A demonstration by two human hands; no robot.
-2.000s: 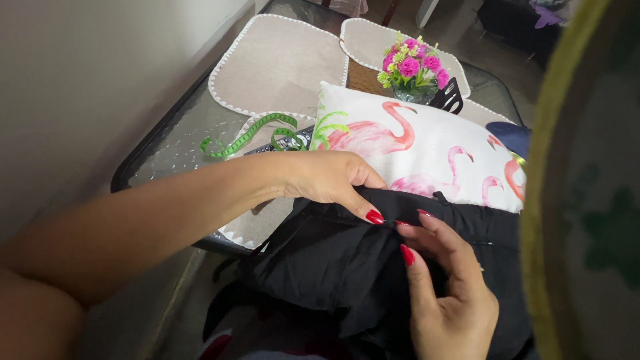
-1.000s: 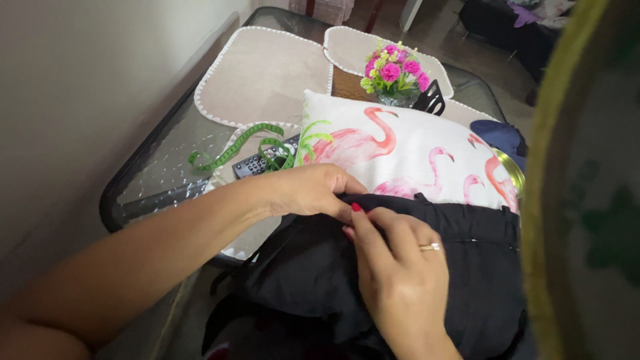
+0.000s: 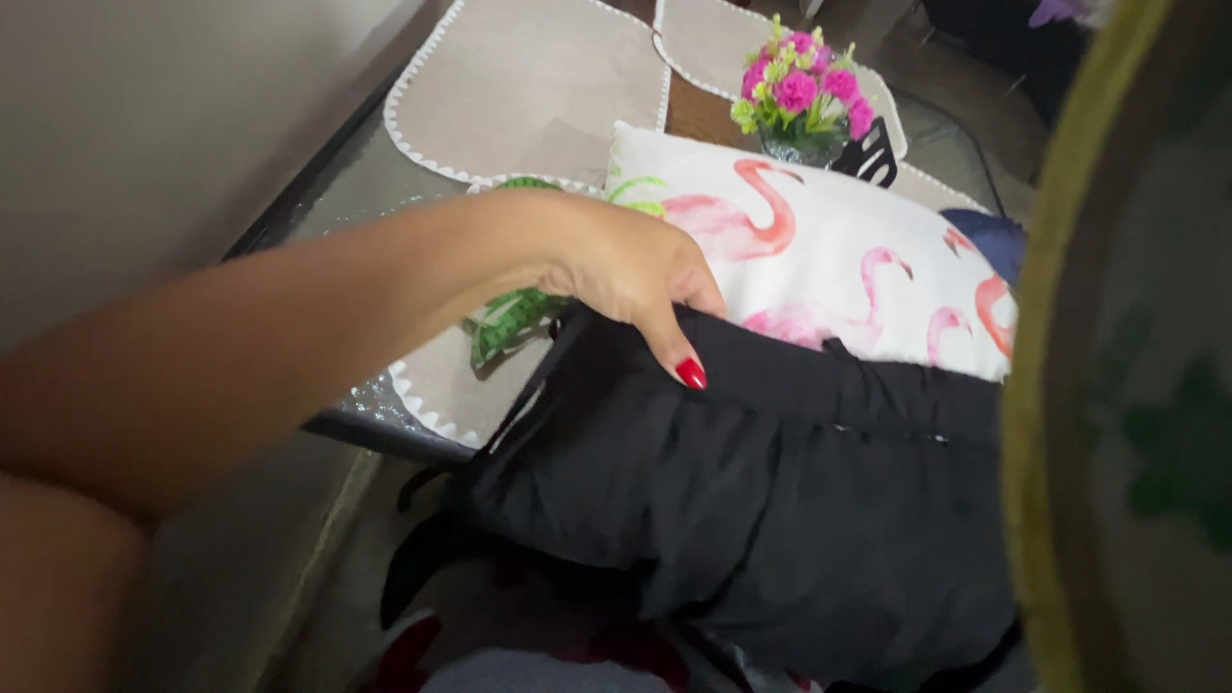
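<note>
My left hand (image 3: 640, 279) grips the waistband of a black cloth garment (image 3: 818, 520), its red-nailed thumb on the near side and its fingers behind the edge. The garment lies spread against a white cushion printed with flamingos (image 3: 828, 250). A thin cord or thread loop stands up from the waistband right of my hand, and small pale marks, perhaps stitches or pins, show below it. My right hand is out of the frame. Partly hidden behind my left wrist is a green measuring tape (image 3: 515, 327).
Behind the cushion, a glass vase of pink flowers (image 3: 804, 106) stands beside a black slotted object (image 3: 871, 154). Pale scallop-edged placemats (image 3: 529, 82) cover parts of the glass table (image 3: 337, 202). A blurred round yellowish rim (image 3: 1044, 318) blocks the right side.
My right hand, at the waistband beside my left hand in both earlier frames, has left the view. My left hand still holds the waistband. The remote control seen earlier is now hidden.
</note>
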